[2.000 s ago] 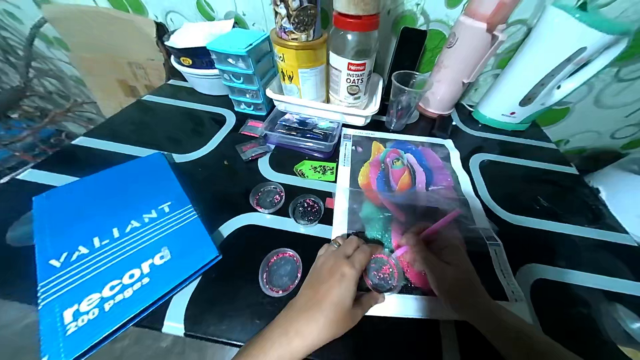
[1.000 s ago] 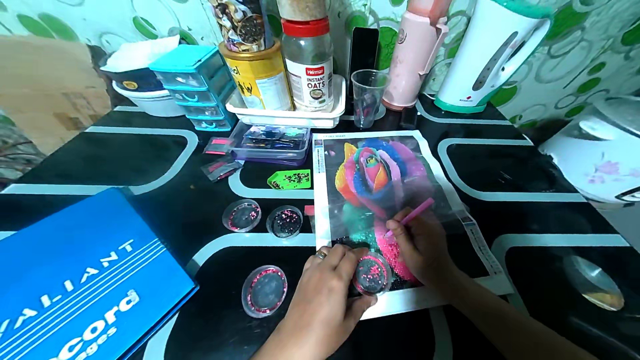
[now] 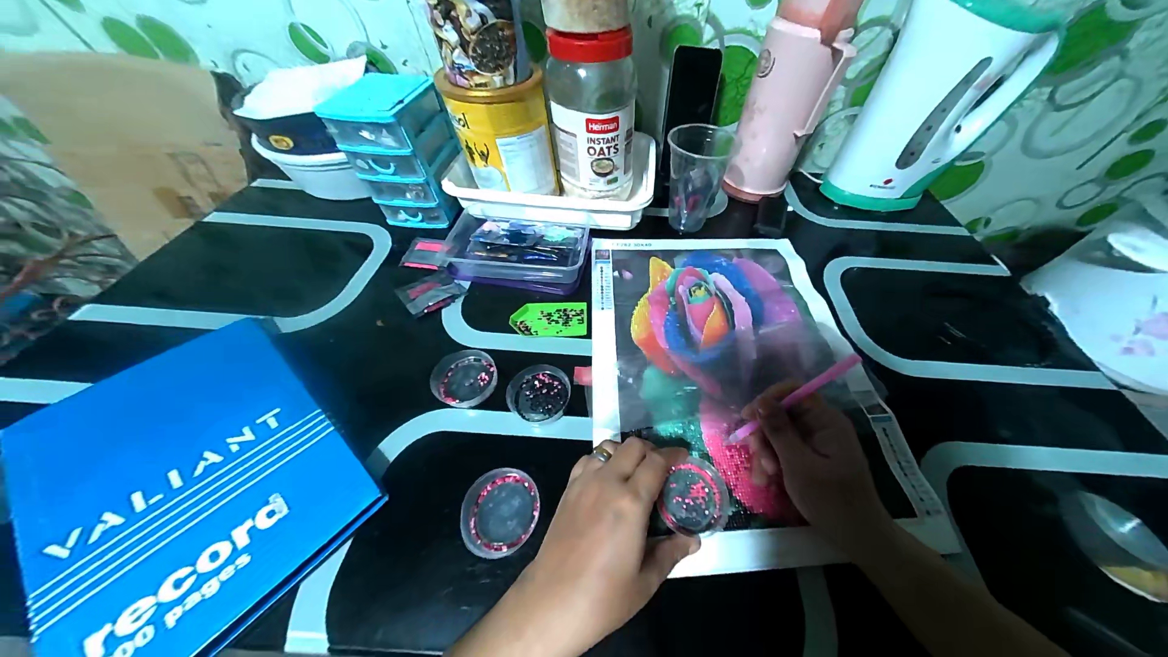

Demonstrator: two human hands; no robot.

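Note:
A diamond painting canvas of a multicoloured rose (image 3: 703, 315) lies on the black table. My left hand (image 3: 611, 520) holds a small round clear cup with pink beads (image 3: 693, 497) over the canvas's lower left part. In my right hand (image 3: 808, 456) is a pink applicator pen (image 3: 803, 392), its tip on or just above the pink beaded area. Left of the canvas stand a cup with pink beads (image 3: 464, 378), a cup with dark and pink beads (image 3: 538, 394) and a larger-looking cup (image 3: 500, 513). A green tray (image 3: 549, 319) holds dark beads.
A blue record book (image 3: 173, 493) lies at the left. Behind the canvas are a clear plastic box (image 3: 520, 251), blue mini drawers (image 3: 392, 151), a white tray (image 3: 547, 205) with containers, a plastic cup (image 3: 698, 173), a pink flask (image 3: 785, 100) and a white-green jug (image 3: 931, 100).
The pen has moved relative to the canvas, and its tip is now by the upper part of the pink beaded area. My left hand still holds the cup. The view has shifted.

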